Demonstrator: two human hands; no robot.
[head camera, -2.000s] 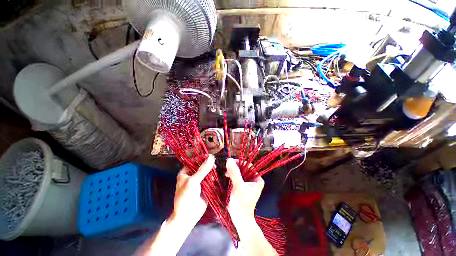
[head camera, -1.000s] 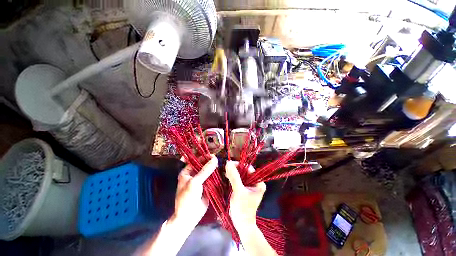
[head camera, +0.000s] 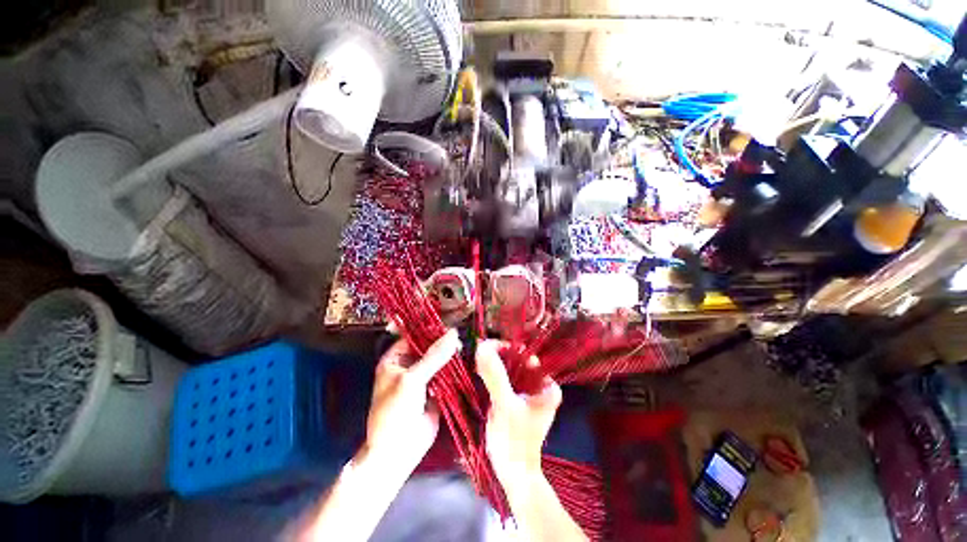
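My left hand (head camera: 403, 400) is closed around a bundle of thin red cords (head camera: 458, 408), whose ends fan up and left. My right hand (head camera: 516, 408) grips more red cords, fanned to the right and blurred. A single red strand (head camera: 478, 291) stands upright between the hands, pointing at the dark metal bench machine (head camera: 520, 191). The machine's middle is blurred. Two pale round parts, a left one (head camera: 451, 295) and a right one (head camera: 514, 293), sit at the bench edge just beyond my fingertips. More cords hang below my right hand.
A white fan (head camera: 345, 90) stands at the back left. A blue perforated stool (head camera: 242, 418) and a pale bucket of silvery pieces (head camera: 111, 371) are at the left. A second black machine (head camera: 785, 201) is at the right. A red crate (head camera: 645, 476) and a phone-like device (head camera: 725, 476) lie below.
The cords fanned from my right hand have spread lower and further right and are now blurred. Parts and hoses of the machine have shifted. Both hands stay in nearly the same place.
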